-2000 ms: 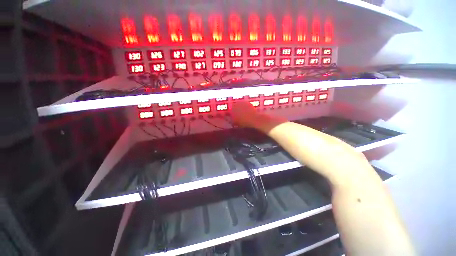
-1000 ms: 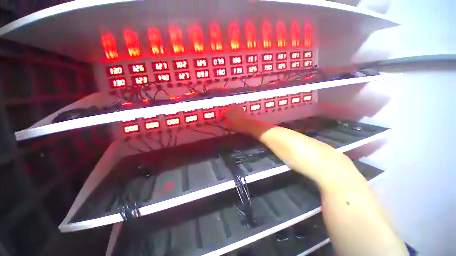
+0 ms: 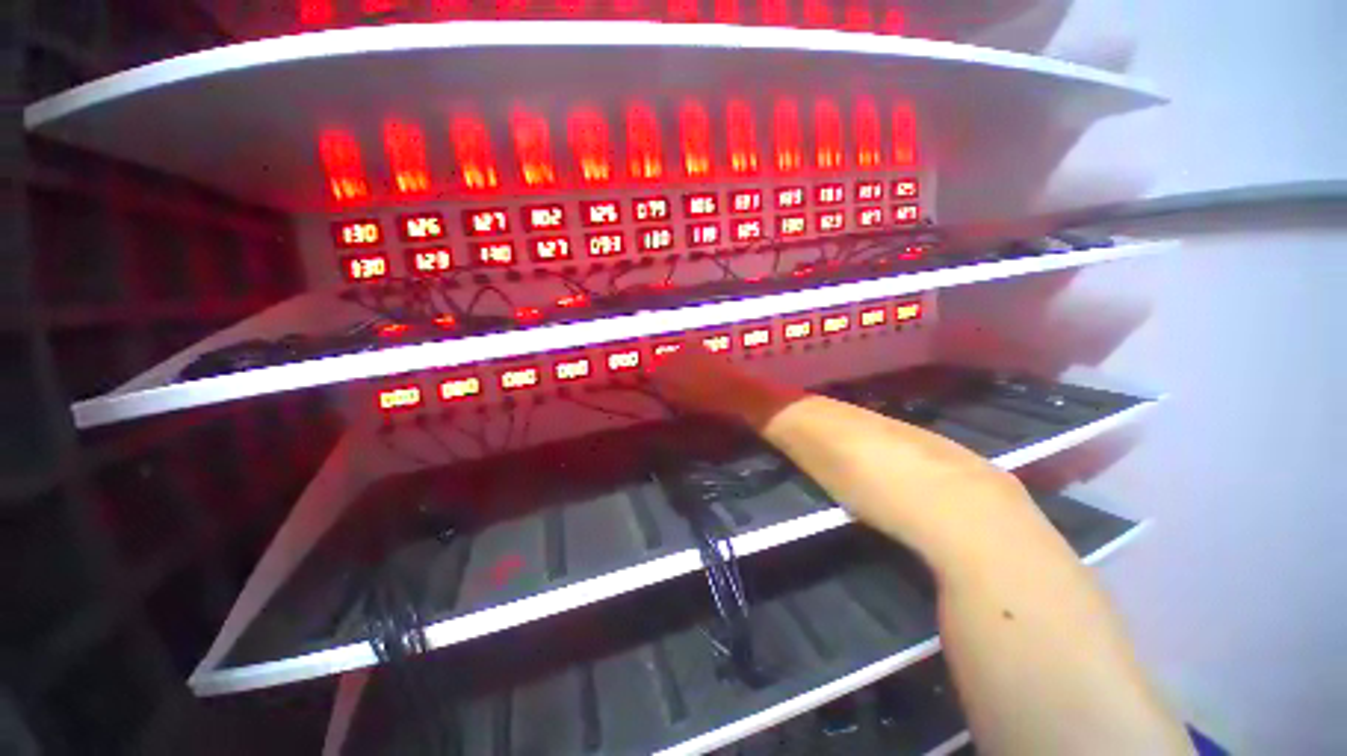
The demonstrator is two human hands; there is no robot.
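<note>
My right hand [image 3: 700, 384] reaches from the lower right to the pale back panel [image 3: 539, 424] of the middle shelf, at the row of sockets under the red digital readouts [image 3: 517, 378]. The fingers are blurred and red-lit, so what they hold cannot be told. Thin black cables run from sockets left of the hand. A bundle of black cables [image 3: 722, 573] hangs over the white shelf edge [image 3: 547, 603] below my forearm. Another cable bundle [image 3: 396, 628] hangs over the same edge at the left. My left hand is not in view.
The shelf above [image 3: 621, 324] holds tangled black cables and small red lights, with two readout rows behind it. Another white-edged shelf [image 3: 591, 45] is higher up. More dark ribbed shelves are below. A dark grid-patterned side wall [image 3: 133, 517] stands left, a pale wall [image 3: 1256, 443] right.
The view has shifted, so the rack sits further left than at first and another readout row shows at the top. My right hand stays at the same part of the panel.
</note>
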